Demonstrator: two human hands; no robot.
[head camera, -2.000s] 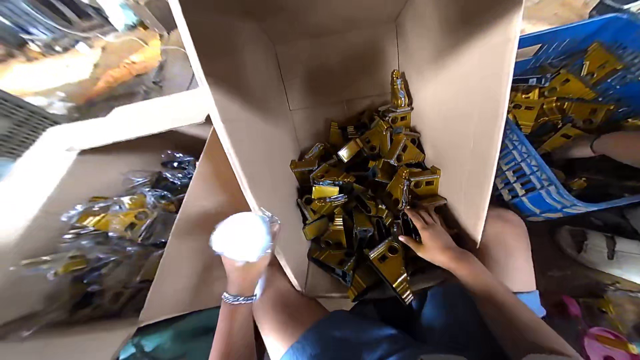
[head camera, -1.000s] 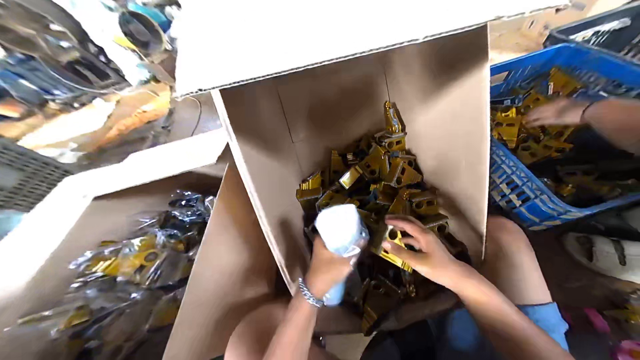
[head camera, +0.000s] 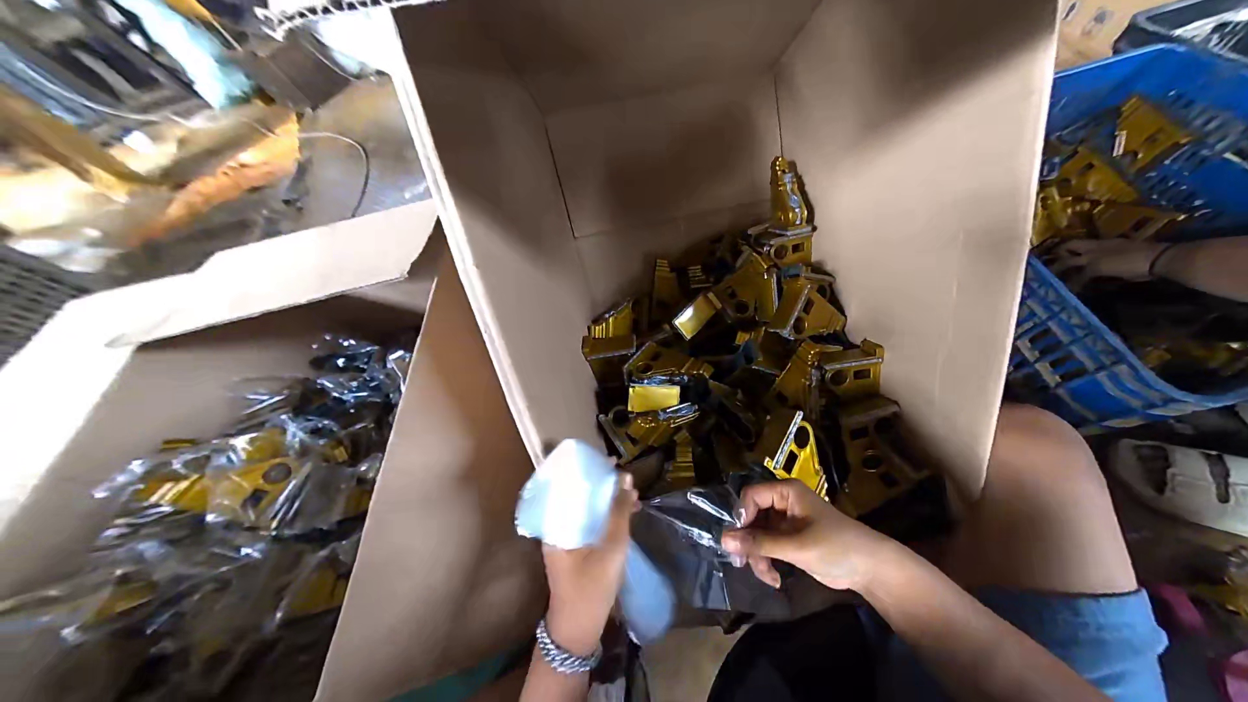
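My left hand (head camera: 590, 556), with a chain bracelet at the wrist, grips a white and pale blue bundle, perhaps a stack of plastic bags (head camera: 568, 494). Between my hands stretches a clear plastic bag (head camera: 697, 536); the thumb and fingers of my right hand (head camera: 785, 536) pinch its edge. Just beyond the right fingers lies a bright yellow metal bracket (head camera: 798, 453). Many gold-coloured metal brackets (head camera: 751, 292) with round holes lie heaped in the tall cardboard box (head camera: 907, 244) in front of me.
Another cardboard box (head camera: 390, 565) on the left holds bagged brackets (head camera: 258, 487). To the right, a blue plastic crate (head camera: 1072, 351) contains more brackets, and another person's hand (head camera: 1102, 261) reaches into it. A pale shoe (head camera: 1185, 483) stands below the crate.
My right hand, on a yellow bracket one second ago, now pinches a clear bag. My left hand came over the box with the white bundle and has since moved back toward its left edge.
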